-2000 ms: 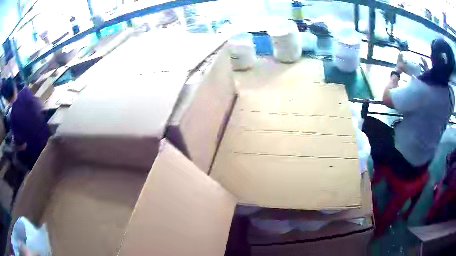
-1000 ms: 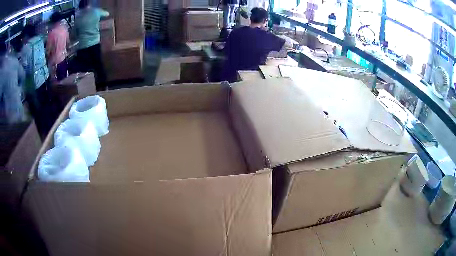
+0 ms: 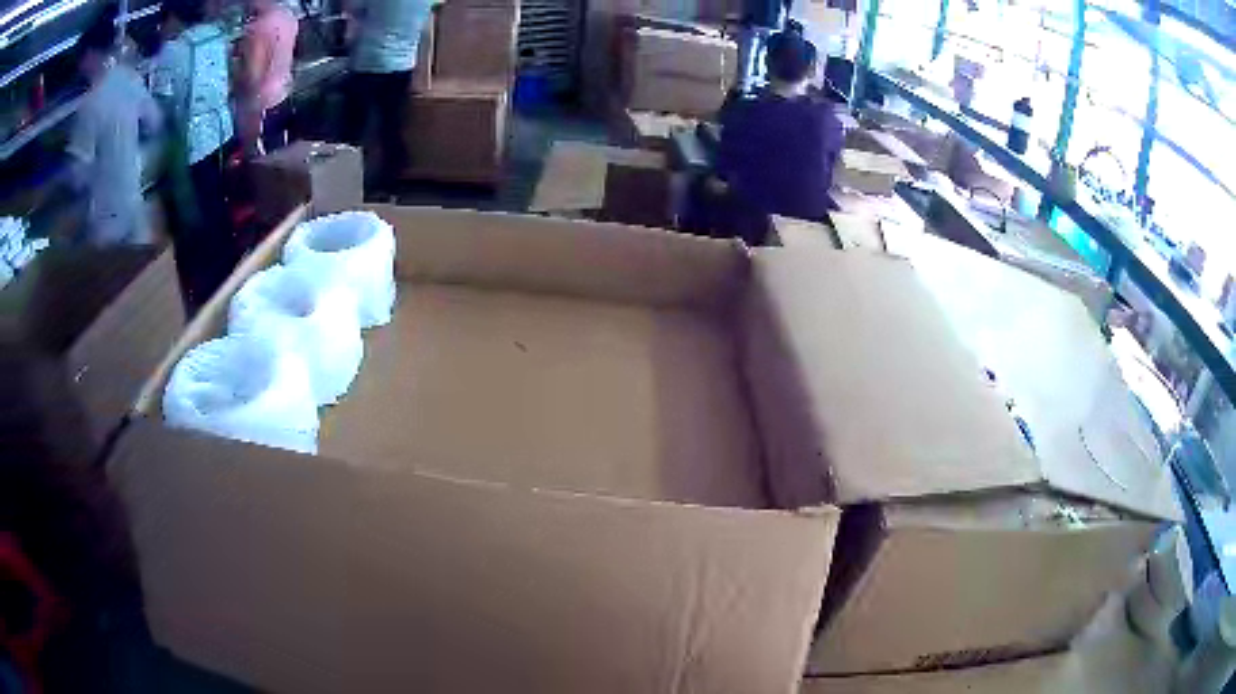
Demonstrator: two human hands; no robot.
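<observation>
A large open carton point(image 3: 475, 569) stands in front of me. Three white wrapped pots point(image 3: 241, 391) stand upright in a row along its left wall, with their open tops up. A brown cardboard surface point(image 3: 542, 380) lies inside the carton to the right of the pots. Neither of my hands is in the picture.
A carton point(image 3: 976, 583) with a large flap point(image 3: 895, 366) adjoins on the right. A wire ring point(image 3: 1118, 454) lies on its pale top. A person in dark clothing point(image 3: 779, 143) is beyond the carton. Several people stand at the back left. A smaller carton point(image 3: 122, 325) is on the left.
The view has swung from the bench side to the open carton, then slightly further left. The hand with a white thing at the lower left two seconds ago is out of view.
</observation>
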